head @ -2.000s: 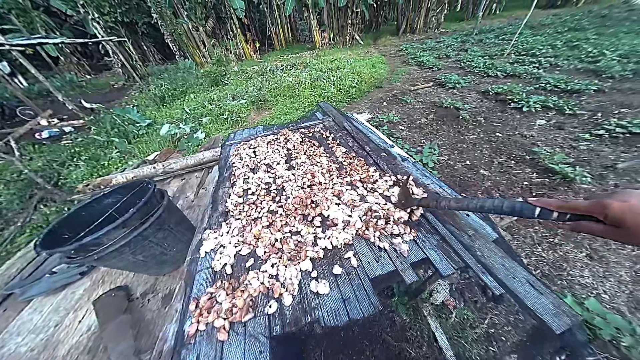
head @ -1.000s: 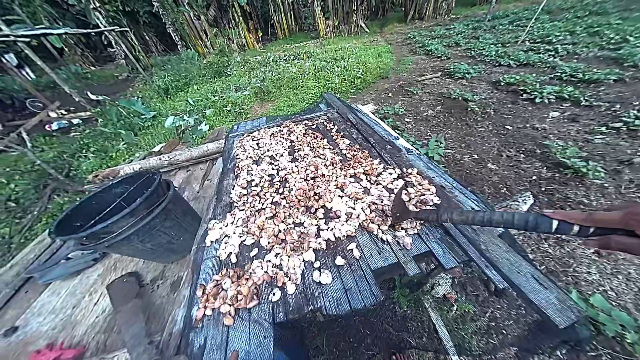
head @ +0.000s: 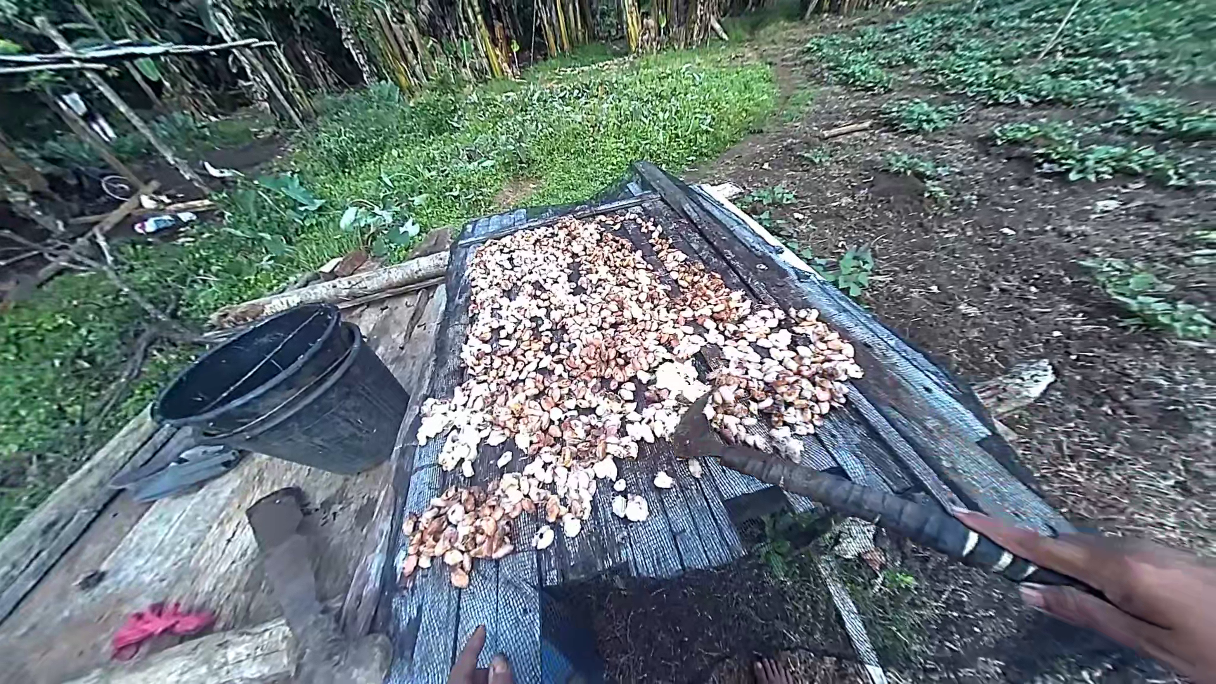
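Pale and brown wet beans, which look like cacao beans (head: 589, 332), lie spread over a slatted wooden platform covered with dark mesh (head: 665, 532). At the right, my right hand (head: 1102, 579) grips the dark, tape-wrapped handle of a hand tool (head: 855, 494). The tool's flat, rusty metal head (head: 696, 432) rests among the beans near their lower right part. Only the fingertips of my left hand (head: 480, 660) show at the bottom edge, over the mesh and below the nearest beans; they are apart, with nothing seen in them.
Nested black plastic buckets (head: 294, 389) stand on weathered boards at the left. Near them lie a dark blade-like piece (head: 294, 570), a pink-red item (head: 160, 627) and a log (head: 332, 290). The platform's near right side has a gap over soil. Leafy plants (head: 1092, 147) grow at the right.
The tool's head has moved left and toward me through the beans, with my right hand still on the handle. Fingertips of my left hand now show at the bottom edge.
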